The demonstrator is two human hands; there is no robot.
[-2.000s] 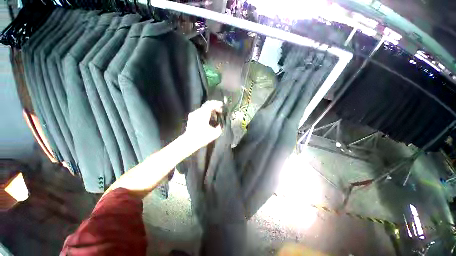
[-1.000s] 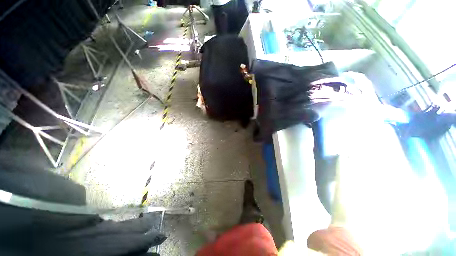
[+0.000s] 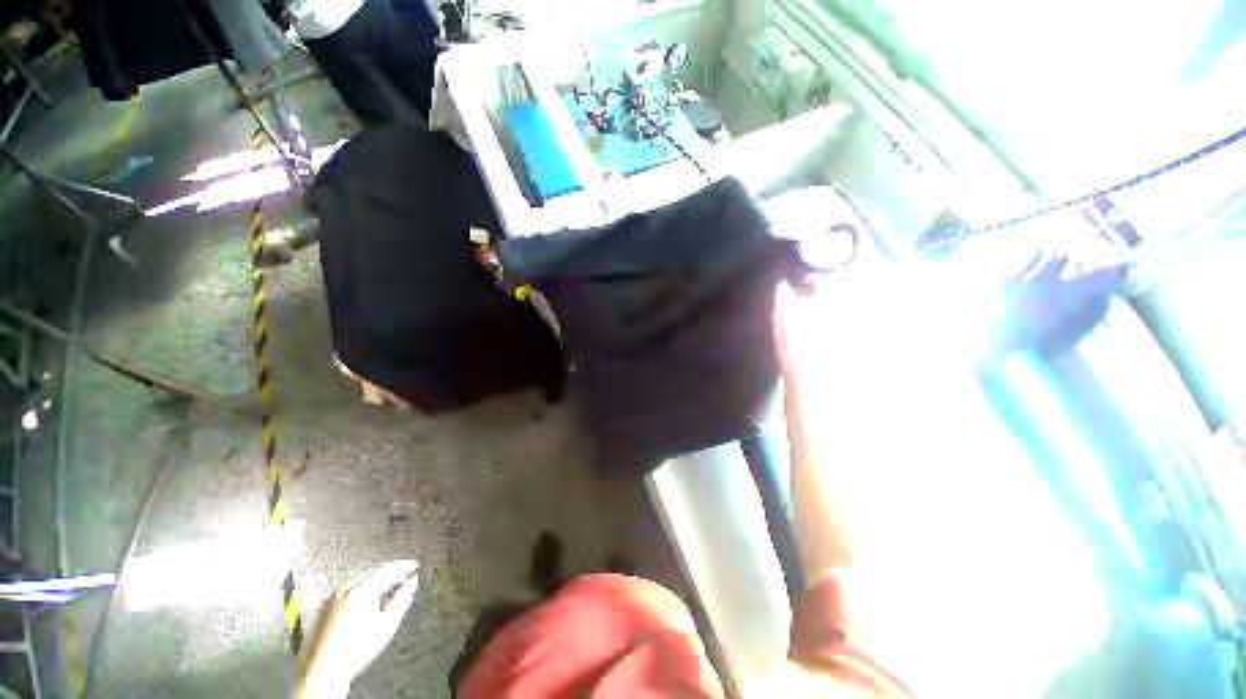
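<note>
A dark garment (image 3: 670, 321) hangs over the near left edge of the white table (image 3: 717, 553). A round dark hook (image 3: 836, 246) shows at its right end. My right forearm reaches up along the garment's right edge. My right hand (image 3: 790, 307) is washed out by glare beside the cloth, so its grip cannot be made out. My left hand (image 3: 372, 615) is low at the left over the floor, empty, with thumb and fingers slightly apart.
A black-covered, rounded thing (image 3: 424, 273) stands on the floor left of the garment. A machine (image 3: 642, 103) sits on a blue surface behind. Yellow-black tape (image 3: 264, 355) runs along the floor. Metal rack legs are at the far left. Glare hides much of the right side.
The view has turned from the rack of hung jackets to the table. The garment now appears larger and closer. My left hand has come into view at the lower left.
</note>
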